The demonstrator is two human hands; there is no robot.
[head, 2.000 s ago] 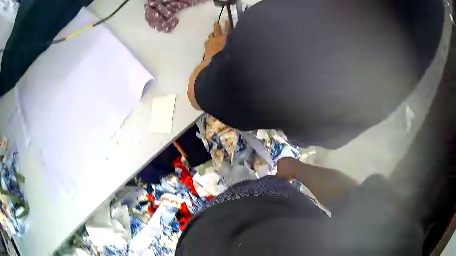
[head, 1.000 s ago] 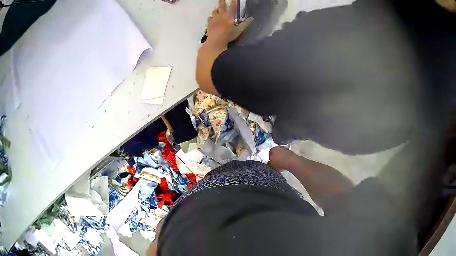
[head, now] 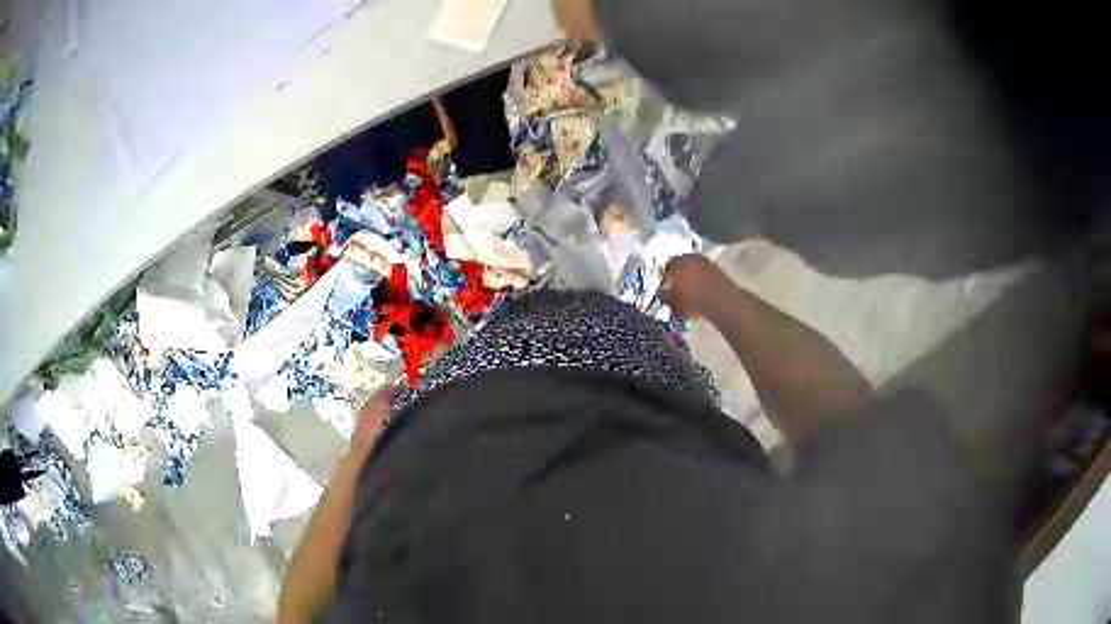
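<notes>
Fabric scraps (head: 420, 207), blue-white, cream floral, red and plain white, lie heaped under the table edge and on the floor. My right hand (head: 701, 289) is blurred at the heap's right side, beside a pale sheet or sack (head: 810, 287); whether it grips anything is unclear. My left hand (head: 372, 418) shows only partly at the left edge of my dark speckled garment (head: 560, 335); its fingers are hidden. My left forearm comes up from the bottom edge.
The white table (head: 232, 110) crosses the upper left, with a cream card (head: 467, 21) near its edge. Another person in dark grey (head: 841, 134) stands close at the upper right, with part of an arm at the top edge. Scraps also lie on the grey floor at lower left.
The view has tilted down, so the table and card sit higher and more floor scraps show. My left forearm has come further into view. The other person's hand has left the picture.
</notes>
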